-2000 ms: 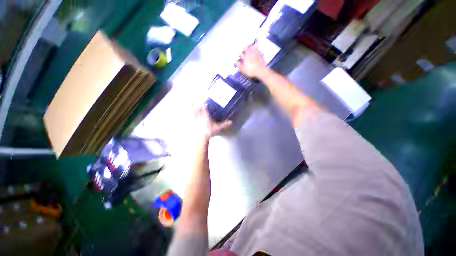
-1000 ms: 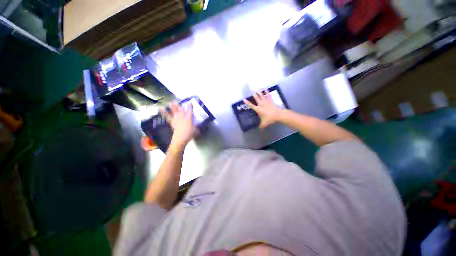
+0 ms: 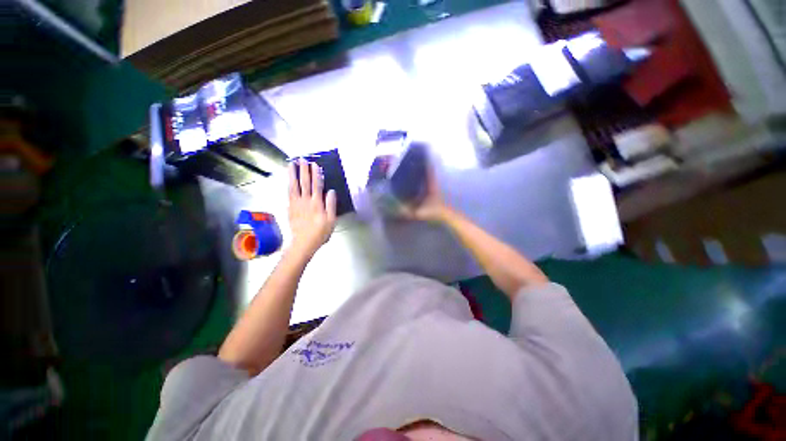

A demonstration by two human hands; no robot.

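My left hand (image 3: 310, 205) lies over the left part of a black product box (image 3: 339, 179) on the shiny table (image 3: 517, 207), its thumb apart from the fingers. My right hand (image 3: 433, 200) is blurred and grips the right side of a dark product box (image 3: 408, 174). Another black box (image 3: 385, 157) stands close to its left; whether they touch is unclear. A group of glossy black boxes (image 3: 211, 129) stands at the table's left end. More black boxes (image 3: 521, 96) stand at the right rear.
A blue and orange tape gun (image 3: 257, 235) lies left of my left hand. Flattened cartons (image 3: 233, 39) are stacked beyond the table. A black floor fan (image 3: 134, 284) is at the left. A white piece (image 3: 595, 214) lies at the table's right end, near a red item (image 3: 664, 56).
Both hands earlier lay on separate boxes; my right hand has moved left, bringing its box closer to the left one. The tape gun is now fully uncovered.
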